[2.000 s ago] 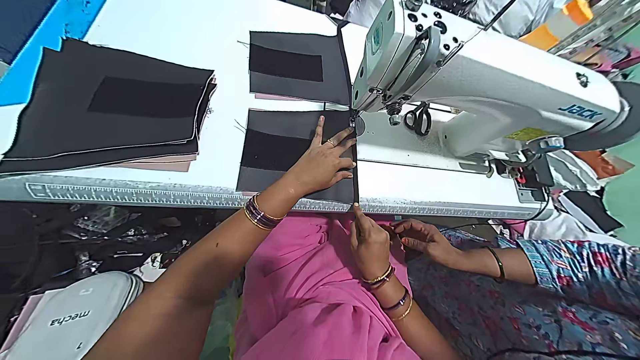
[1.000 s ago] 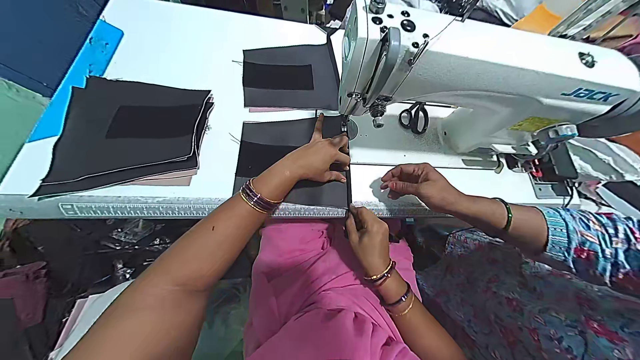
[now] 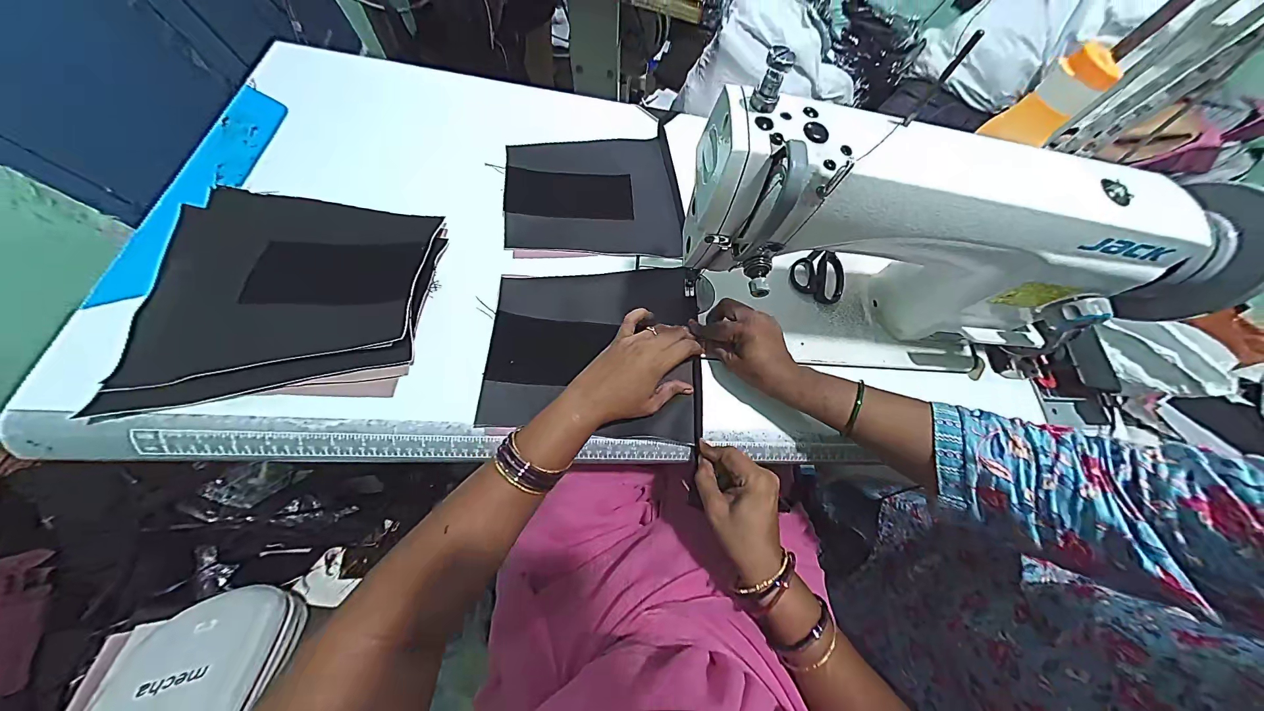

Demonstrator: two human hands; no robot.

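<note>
A dark fabric panel [image 3: 553,351] with a black rectangle lies by the needle area of a white Jack sewing machine [image 3: 948,197]. My left hand [image 3: 642,370] rests on this panel near its right edge, fingertips bent. Along that edge runs a narrow black binding strip [image 3: 698,405]. My right hand [image 3: 736,494] pinches the strip at the table's front edge, below the panel's corner. A second dark panel [image 3: 583,232] lies just behind, joined by a short dark piece. Another person's hand [image 3: 750,341] touches the panel's edge beside my left fingertips.
A stack of dark panels [image 3: 207,326] lies on the left of the white table [image 3: 385,109], partly over a blue sheet [image 3: 237,143]. Black scissors [image 3: 818,276] rest on the machine bed. A measuring tape [image 3: 346,444] runs along the front edge. The co-worker's sleeve [image 3: 1037,474] is at right.
The co-worker's hand has come from the right, near the table edge, to the panel's edge by my left hand. My left hand sits lower on the panel. My right hand still pinches the strip.
</note>
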